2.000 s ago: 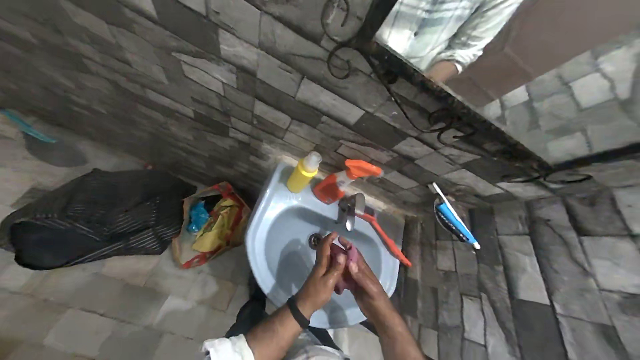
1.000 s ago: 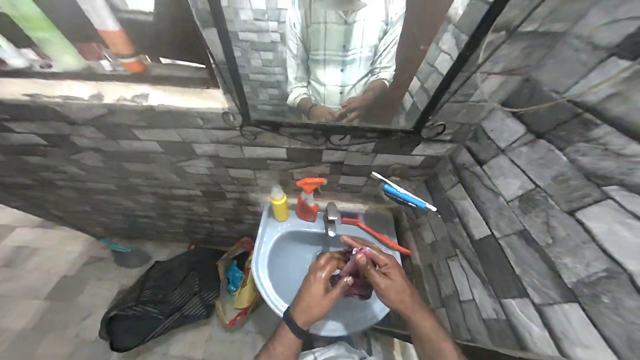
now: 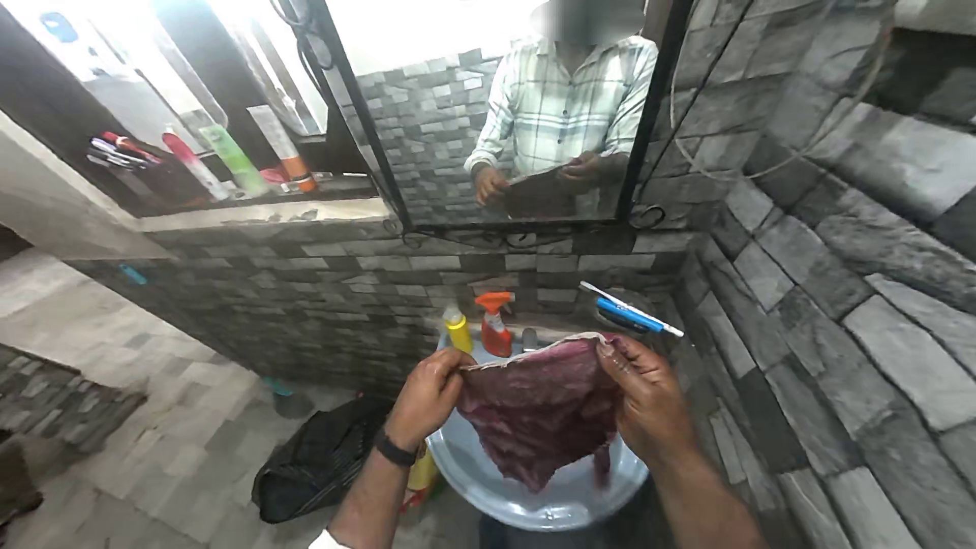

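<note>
A dark maroon cloth [image 3: 541,412] with a pale frayed upper edge hangs spread out over the light blue washbasin [image 3: 526,511]. My left hand [image 3: 428,396], with a black band on the wrist, pinches its upper left corner. The upper right corner is gripped between the thumb and fingers of my right hand [image 3: 648,389]. Behind the cloth, only the top of the metal tap [image 3: 530,339] shows. A yellow bottle [image 3: 458,330] and a red spray bottle [image 3: 496,328] stand on the basin's back edge.
A framed mirror [image 3: 427,137] hangs above, reflecting a person in a checked shirt. Left of it, a shelf [image 3: 267,217] holds tubes and pens. A toothbrush [image 3: 633,309] lies in a wall holder at right. On the floor rest a black bag [image 3: 316,457] and a partly hidden yellow bag [image 3: 419,473].
The cloth was bunched between both hands low over the basin; now it is raised and stretched out, with my hands farther apart. The view has tilted up toward the mirror.
</note>
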